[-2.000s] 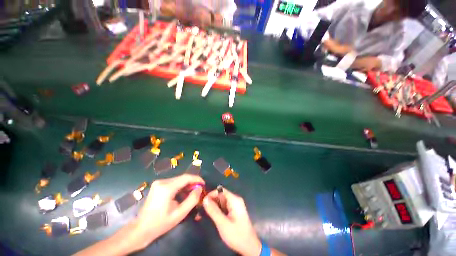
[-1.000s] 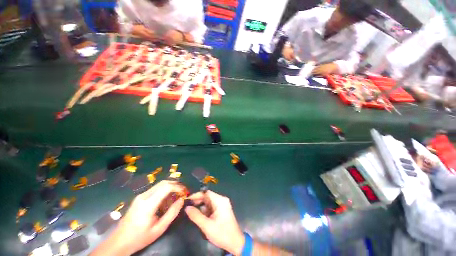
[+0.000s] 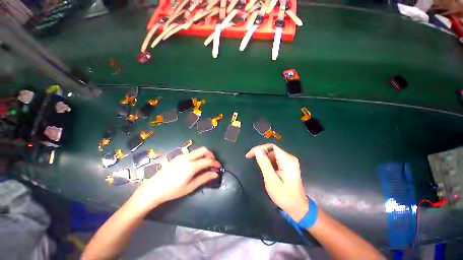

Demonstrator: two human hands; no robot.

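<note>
My left hand [image 3: 185,175] is palm down on the green bench, its fingertips on a small dark piece [image 3: 215,180] that they partly cover. A thin black cable [image 3: 236,179] curves on the bench beside it. My right hand [image 3: 280,175], with a blue wrist band [image 3: 308,216], is raised to the right, apart from the left. A small dark thing shows among its curled fingers; whether it is gripped is unclear. Display modules with orange tails lie behind and left of my hands, including a grey one [image 3: 232,132] and a black one [image 3: 312,126].
A red tray [image 3: 246,33] holds pale-strapped watches at the back. A red watch body with a dark screen [image 3: 293,84] lies beyond the bench seam. A power supply [image 3: 449,175] with red lead and a blue mat [image 3: 398,203] are at right. Dark equipment [image 3: 38,132] is at left.
My hands were together around a small red-edged piece; now they are apart, the left lower on a dark piece. The view has swung left and down, and the workers opposite have left it.
</note>
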